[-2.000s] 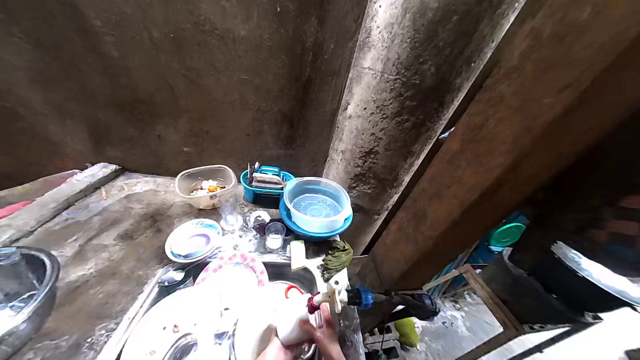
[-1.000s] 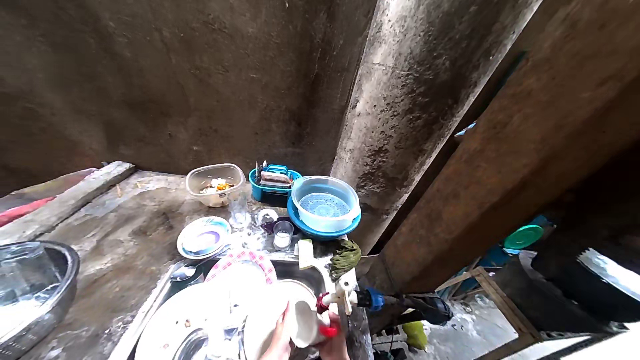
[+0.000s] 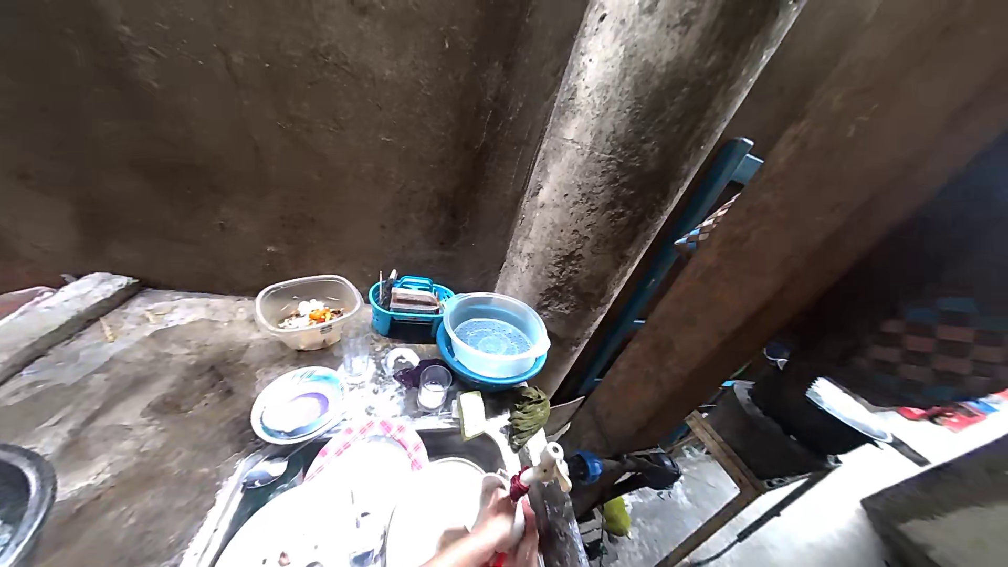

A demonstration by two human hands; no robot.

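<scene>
Under the white plastic tap (image 3: 546, 466), at the sink's right side, my two hands are close together. My left hand (image 3: 492, 516) grips a white cup (image 3: 518, 523), partly hidden by the fingers. My right hand (image 3: 528, 539) is against it from the right; what its fingers close on is unclear. A small red thing (image 3: 498, 559) shows below between the hands. Left of them, overexposed white dishes (image 3: 437, 504) and a pink-checked plate (image 3: 405, 442) fill the sink. A spoon (image 3: 265, 472) lies at the sink's left edge.
Behind the sink are a yellowish sponge (image 3: 472, 415), a green cloth (image 3: 529, 417), drinking glasses (image 3: 434, 387) and stacked bowls (image 3: 299, 409). Farther back stand a tub with food scraps (image 3: 309, 339), a blue caddy (image 3: 409, 323) and plastic basins (image 3: 496, 358). A metal basin (image 3: 31, 504) is far left.
The white cup, its mouth visible a second ago, is now mostly covered by my hands. My hands have come closer together below the tap. The view has shifted.
</scene>
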